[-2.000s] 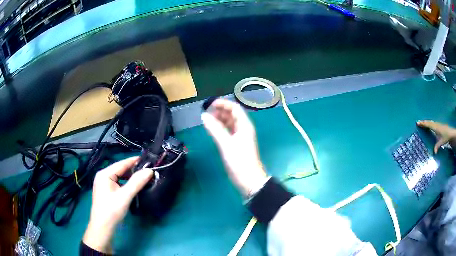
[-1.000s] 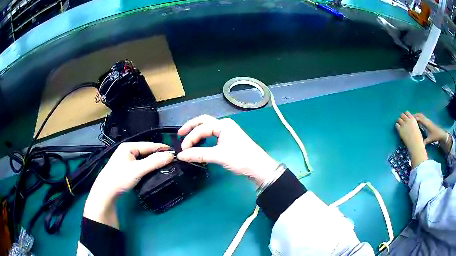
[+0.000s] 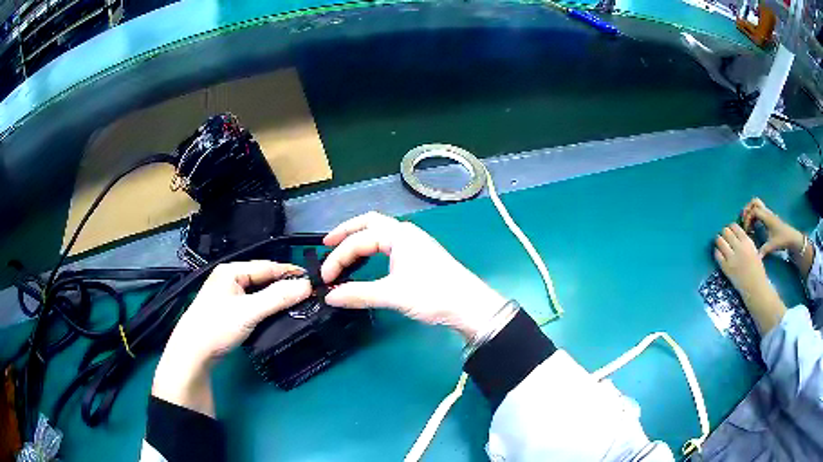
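Observation:
A black corded unit [image 3: 293, 350] lies on the green bench in front of me, its wired side towards my fingers. A short black adhesive strip [image 3: 314, 267] stands up between my two hands over the wires. My left hand [image 3: 226, 311] pinches at the wires and the strip's lower part from the left. My right hand [image 3: 397, 275] has thumb and fingertips at the strip's right side. The fingertips hide most of the contact. A black power cord [image 3: 244, 245] runs behind my hands to a coil at the left.
More black units [image 3: 221, 171] stand behind, partly on a cardboard sheet [image 3: 311, 149]. A tape roll [image 3: 442, 172] lies at the bench edge, its cream liner [image 3: 532, 248] trailing. At right, another person's hands [image 3: 749, 257] are over a dark-patterned sheet [image 3: 726, 311].
My right hand has come from the air beside the roll down to the unit with the black strip. The unit has turned. In the last second, the strip shows more upright between my fingers.

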